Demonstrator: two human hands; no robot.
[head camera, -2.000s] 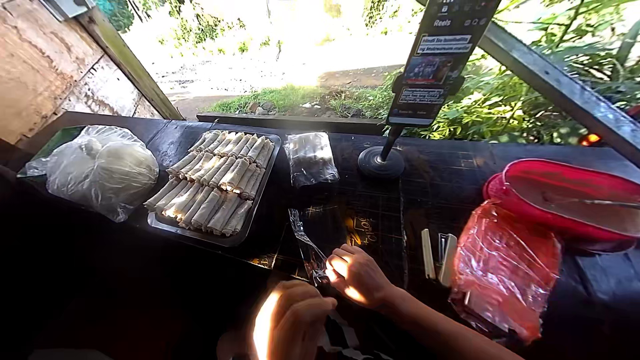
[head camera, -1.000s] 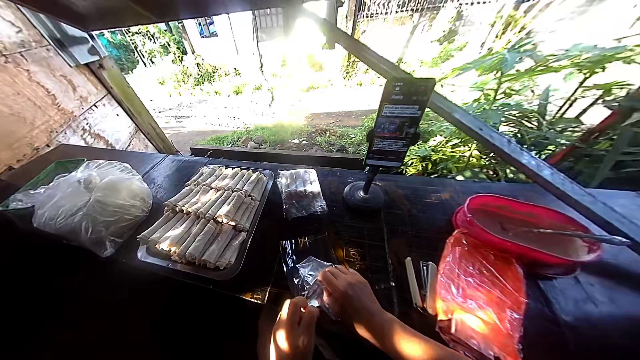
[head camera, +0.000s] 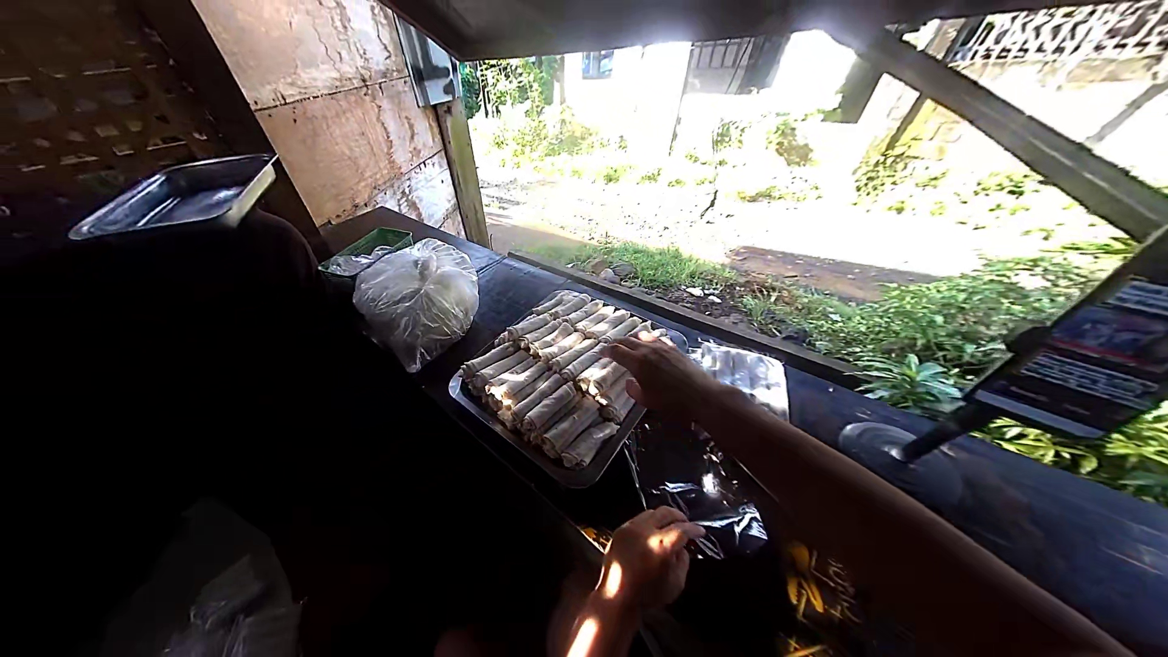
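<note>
My right hand (head camera: 659, 370) reaches over the right side of a metal tray (head camera: 584, 475) stacked with rolled, wrapped pieces of food (head camera: 552, 365). Its fingers are spread at the rolls; whether they touch one is unclear. Below, near the table edge, my left hand (head camera: 646, 552) has its fingertips closed on the edge of a clear plastic bag (head camera: 725, 527), which lies flat on the dark table. A filled clear plastic pack (head camera: 750, 374) rests just behind my right forearm.
A tied plastic bag with pale contents (head camera: 418, 297) and a green container (head camera: 379, 241) stand left of the tray. A phone (head camera: 1081, 342) on a round-based stand (head camera: 899, 461) is at right. An empty metal tray (head camera: 178, 196) sits at far left; a wooden brace crosses the upper right.
My right hand has left the small plastic bag and moved to the rolls on the tray. My left hand stays at the bag. The view has swung left.
</note>
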